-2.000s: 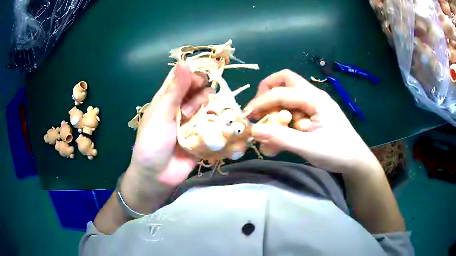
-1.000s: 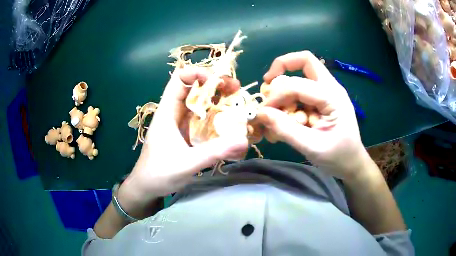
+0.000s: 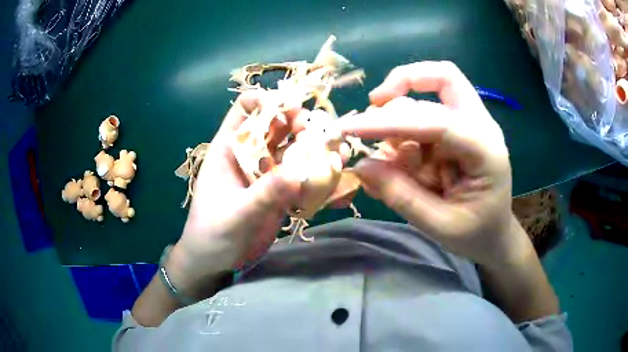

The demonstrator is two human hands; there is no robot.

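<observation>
My left hand (image 3: 231, 199) is closed around a peach molded sheet (image 3: 317, 161) of joined figure parts, with curly tendrils hanging below it. My right hand (image 3: 447, 158) holds several loose figure parts (image 3: 406, 155) in its curled fingers. Its thumb and forefinger are at the right side of the sheet; blur hides whether they touch it. Lacy peach flash (image 3: 292, 72) lies on the table beyond my left hand. More flash (image 3: 192, 168) lies left of that hand. The side cutters (image 3: 499, 97) are mostly hidden behind my right hand; one blue handle shows.
A small group of loose figures (image 3: 118, 168) sits on the dark green table (image 3: 165, 41) at the left. A clear bag of parts (image 3: 585, 82) is at the upper right. Crumpled clear film (image 3: 48, 41) is at the upper left. A blue bin (image 3: 110, 290) shows below the table.
My left hand has turned the sheet and shifted its grip. My right hand has moved up and now covers most of the side cutters.
</observation>
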